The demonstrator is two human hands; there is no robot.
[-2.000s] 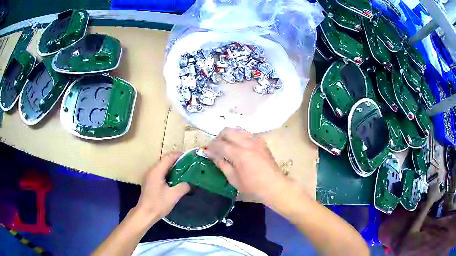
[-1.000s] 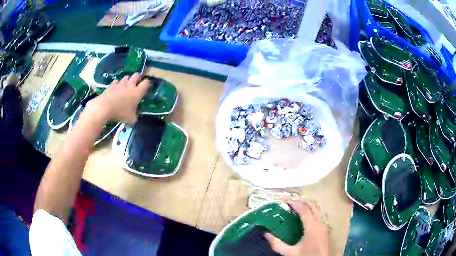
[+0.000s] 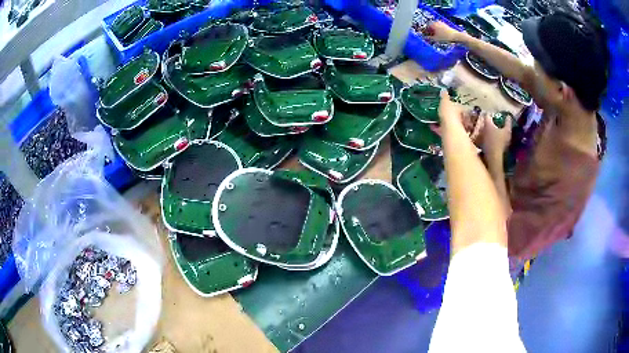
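Note:
My right hand is at the far end of my outstretched arm, small in the view. Its fingers are on the right edge of a glossy green housing at the right side of the pile. The fingertips are partly hidden. My left hand is out of the picture. Many green housings with pale rims lie overlapped in a large pile. A housing with a dark inset lies in front, on top of another. Several have red-marked corners.
An open plastic bag with small silvery fittings is at lower left. Cardboard covers part of the green bench. A coworker in a dark cap works at right. Blue bins stand behind.
The view has swung right, so the bag is now at left and the pile central. My right hand has moved from the near bench edge to the pile. My left hand has left the picture.

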